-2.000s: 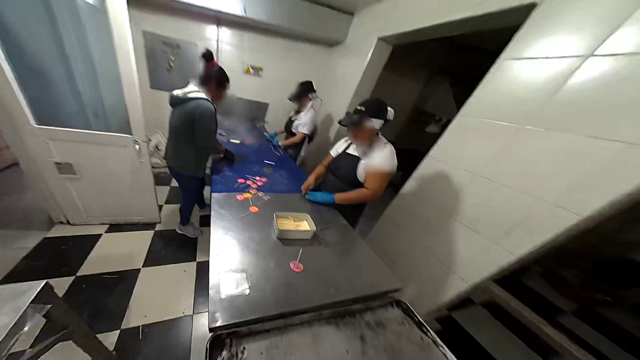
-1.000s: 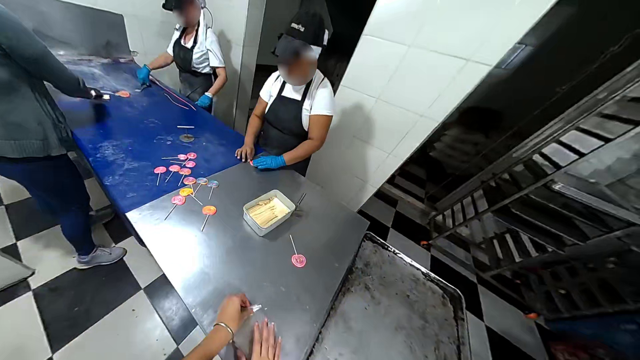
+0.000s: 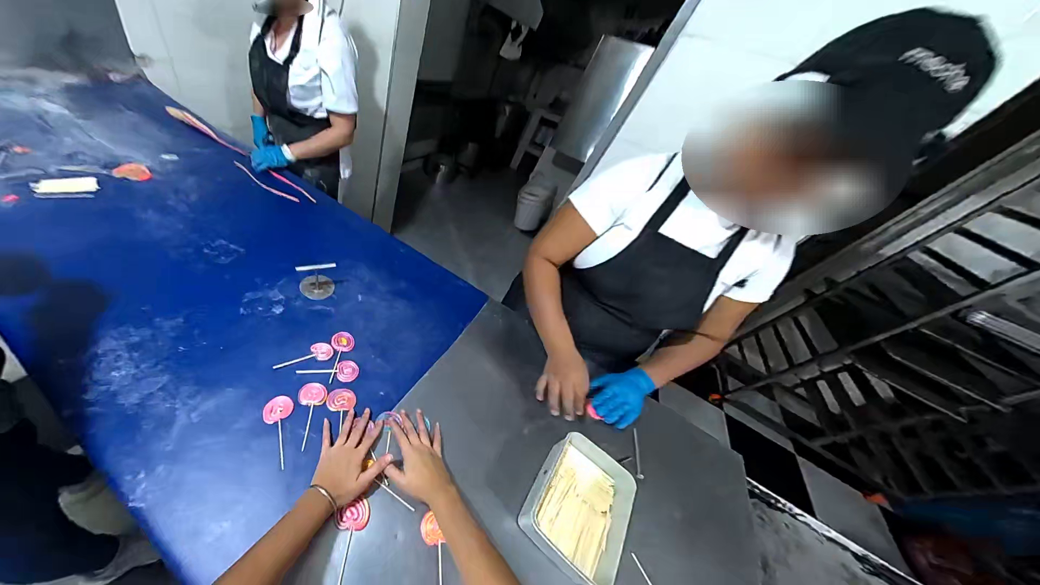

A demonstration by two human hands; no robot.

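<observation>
My left hand (image 3: 349,463), with a bracelet at the wrist, lies palm down with fingers spread, beside my right hand (image 3: 418,463), also flat and spread. Both are over several lollipops at the border of the blue surface and the metal table, partly hiding them. A pink swirl lollipop (image 3: 353,514) lies below my left hand, an orange one (image 3: 432,528) beside my right forearm. More pink lollipops (image 3: 312,394) lie on the blue surface just beyond my left hand. Neither hand plainly grips anything.
A tray of wooden sticks (image 3: 577,512) stands right of my hands. Behind it a co-worker's gloved hand (image 3: 621,396) touches a pink piece. A round metal tool (image 3: 317,286) is farther back on the blue surface (image 3: 187,325). Another co-worker stands beyond; racks are at right.
My hands were low over the metal table one second ago; they are now at the lollipops by the blue surface. The view has moved closer to the co-worker and blue surface.
</observation>
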